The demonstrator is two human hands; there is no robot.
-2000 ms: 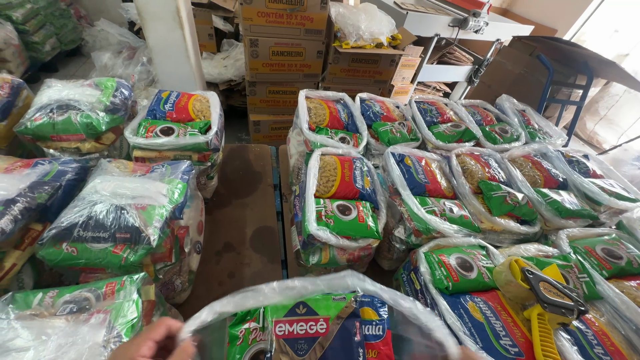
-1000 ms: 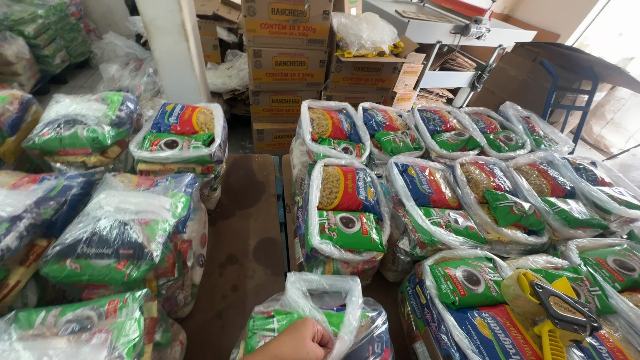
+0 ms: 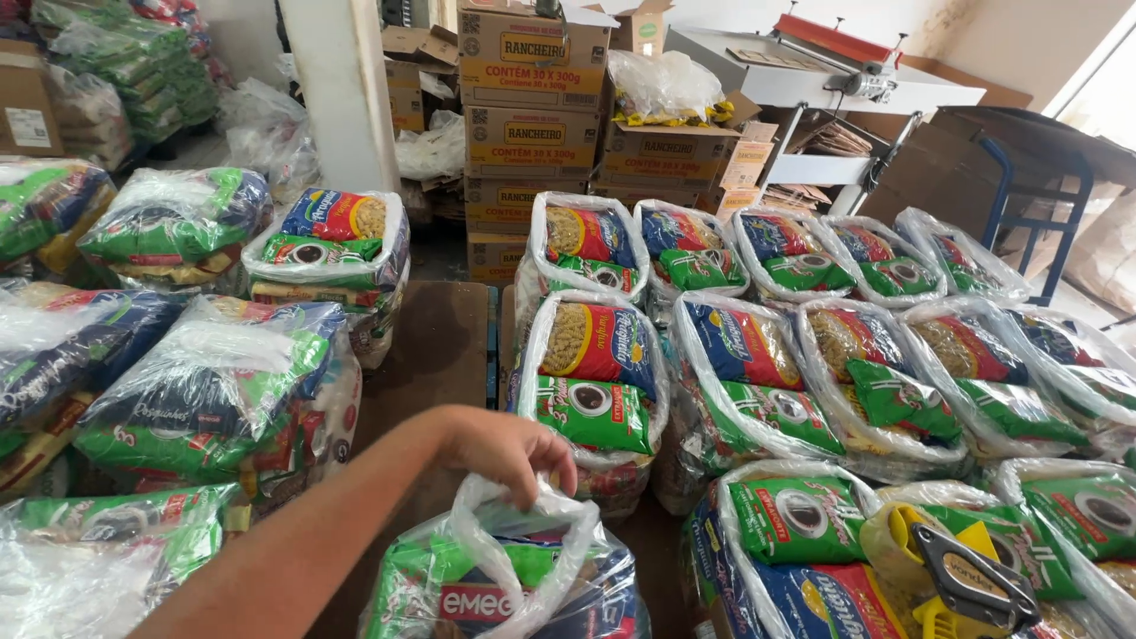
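Note:
My left hand (image 3: 510, 453) reaches in from the lower left and pinches the gathered, twisted rim of a clear plastic bag (image 3: 599, 581) at the bottom centre. Green and dark blue packs show inside, one with a red label. The rim stands up in a loop under my fingers. Just beyond is an open-topped bag with a pasta pack (image 3: 599, 342) and a green coffee pack (image 3: 595, 413). At the lower right, a yellow and black tape dispenser (image 3: 963, 568) with a roll of tape rests on filled bags. My right hand is not in view.
Rows of open filled bags (image 3: 745, 355) stand at the right. More filled bags (image 3: 213, 382) stand at the left, several with plastic drawn over the top. A brown board surface (image 3: 435, 346) shows between them. Behind are stacked cartons (image 3: 532, 138), a white pillar (image 3: 342, 98) and a blue hand truck (image 3: 998, 195).
Two seconds ago the bag's rim was spread wide near the camera, with my left hand at its left side. Now the bag is lower, with its rim gathered, and my left hand is further forward on it.

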